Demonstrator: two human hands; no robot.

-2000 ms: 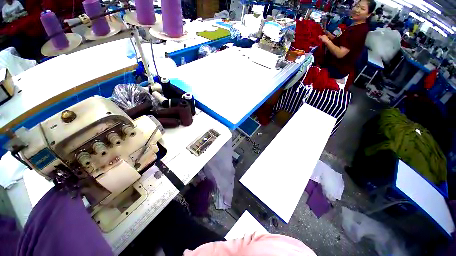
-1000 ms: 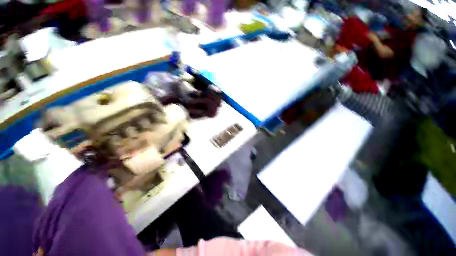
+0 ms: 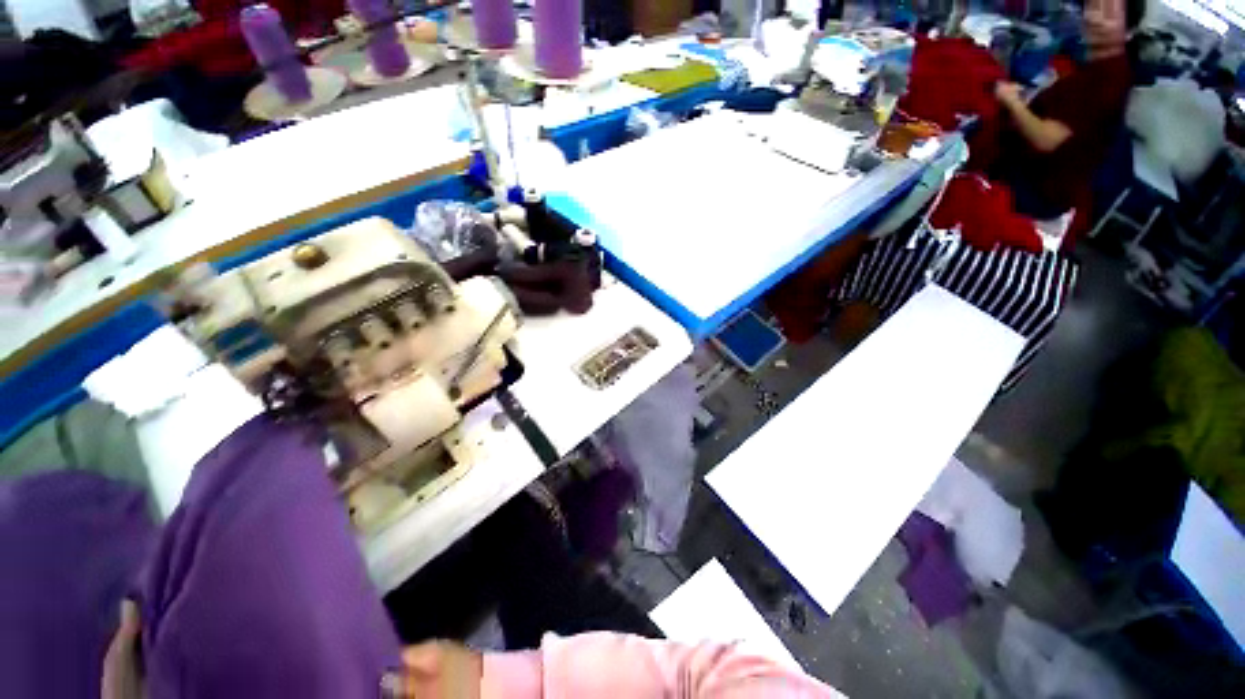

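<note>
A purple garment piece [image 3: 266, 560] hangs in front of me, its upper end at the dark needle area [image 3: 290, 396] of the cream overlock machine [image 3: 362, 307]. My right hand [image 3: 440, 671] is at the bottom, in a pink sleeve, closed on the piece's lower right edge. My left hand [image 3: 124, 655] shows only as a narrow part at the piece's left edge, against the fabric; the rest is hidden or cut off, and its grip cannot be told.
More purple fabric [image 3: 62, 580] lies at the left on a grey-green cloth [image 3: 85, 444]. A white cloth [image 3: 144, 369] lies beside the machine. Dark spools [image 3: 553, 280] stand behind it. A white bench [image 3: 874, 437] is on the right. A person in dark red [image 3: 1072, 130] is at the back right.
The view has swung left, so the machine sits further right. My right hand and part of my left hand have come into view at the purple piece's edges.
</note>
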